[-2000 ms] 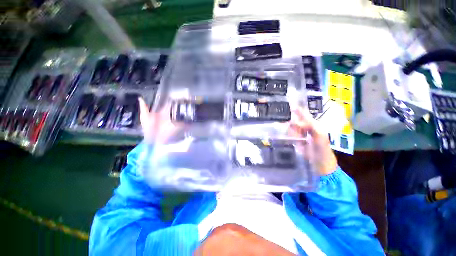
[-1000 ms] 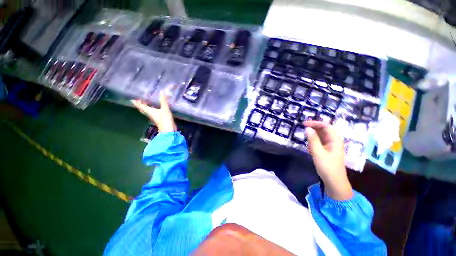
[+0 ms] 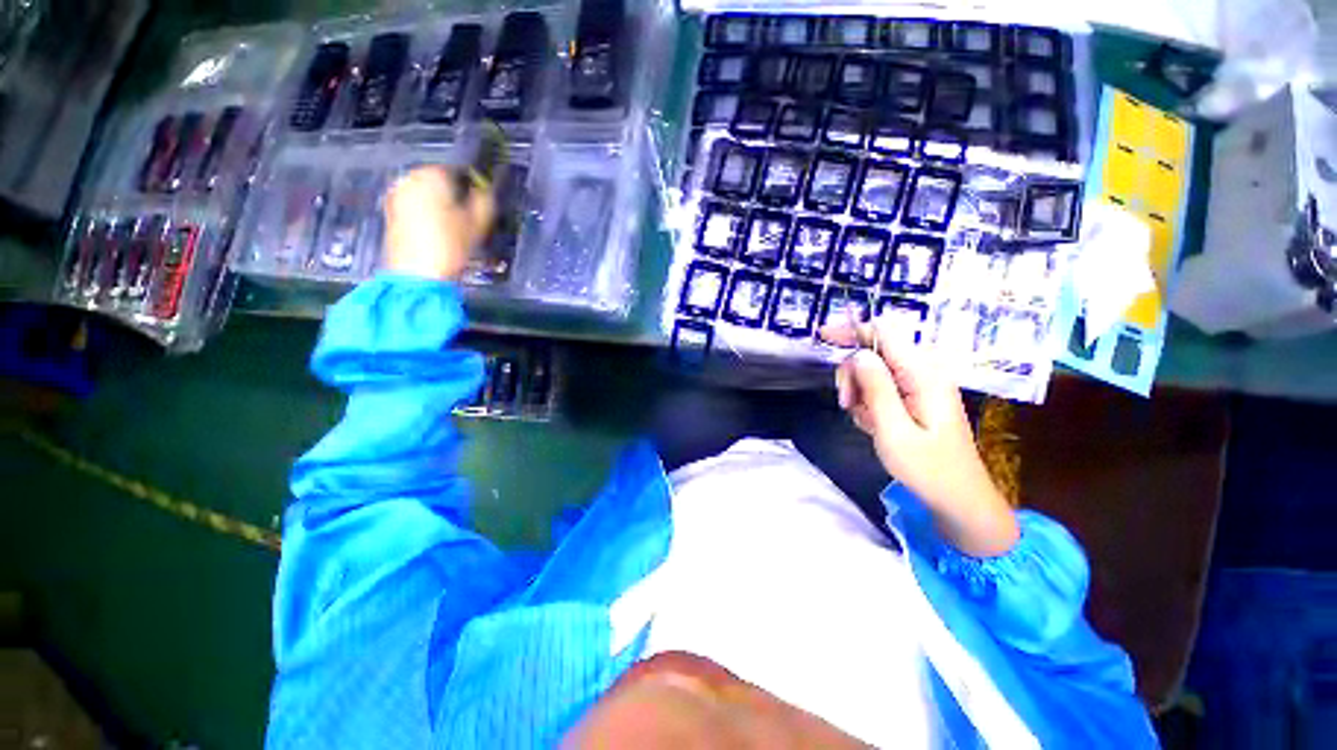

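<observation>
My left hand (image 3: 428, 223) is over the clear phone tray (image 3: 642, 279), its fingers closed at a dark keypad phone (image 3: 506, 235) in the lower row. The fingertips and the phone's upper end are blurred. My right hand (image 3: 912, 403) is at the front of the lens tray (image 3: 1026, 344), with thumb and fingers pinched around something thin, seemingly tweezers (image 3: 865, 343); the tips are hard to see. Rows of black-bordered square lenses (image 3: 833, 183) lie in that tray. Several dark phones (image 3: 516, 66) lie in the phone tray's upper row.
Red-and-black phones (image 3: 176, 271) lie in a clear tray at far left. A yellow adhesive sheet (image 3: 1144, 161) with a white wipe (image 3: 1117, 271) is right of the lenses, beside a white box (image 3: 1261, 220). A small parts tray (image 3: 513, 384) is below the bench edge. A yellow-striped line (image 3: 161, 506) marks the floor.
The raised tray is gone from my hands. My left hand has moved from the bench's front edge onto the phone in the lower row. My right hand stays by the lenses, now pinched.
</observation>
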